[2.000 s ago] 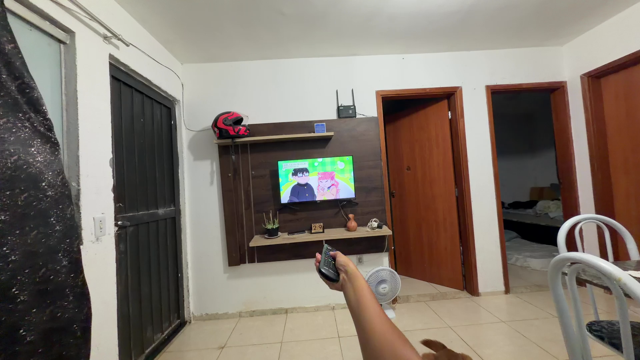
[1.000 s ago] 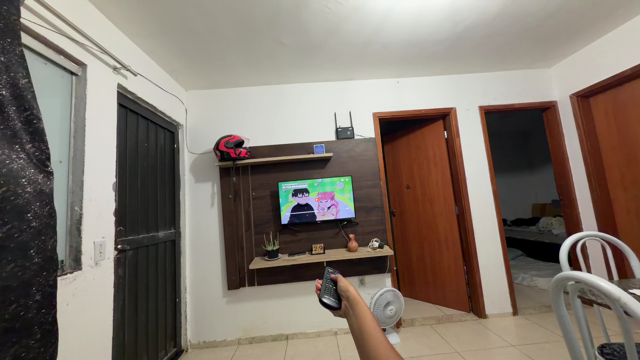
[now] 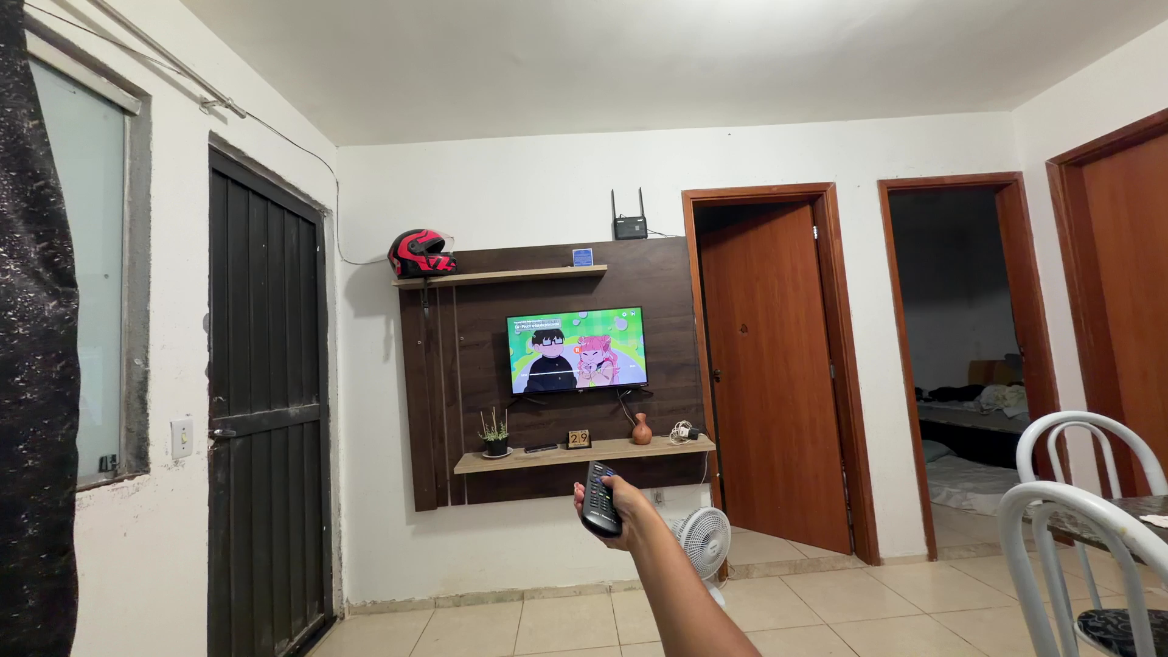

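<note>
My right hand (image 3: 626,511) reaches out from the bottom of the view, closed around a black remote control (image 3: 600,502) with its thumb over the upper buttons. The remote points toward a flat television (image 3: 577,350) on a dark wood wall panel (image 3: 484,401). An animated picture of two characters fills the screen, with a playback bar and icons laid over it. Just above the hand runs the lower shelf (image 3: 584,454), bearing a potted plant (image 3: 495,436), wooden date blocks (image 3: 578,440) and a clay vase (image 3: 641,429). My left hand is out of view.
A red and black helmet (image 3: 422,254) rests on the upper shelf (image 3: 511,275). Beneath the lower shelf stands a white fan (image 3: 703,542). White metal chairs (image 3: 1077,511) and a table are at right. A black metal door (image 3: 269,401) is left; a brown door (image 3: 776,383) stands ajar.
The view has tilted upward since the oldest frame. The remote, held tilted earlier, now stands more upright in my right hand. Playback overlays on the screen are plain now.
</note>
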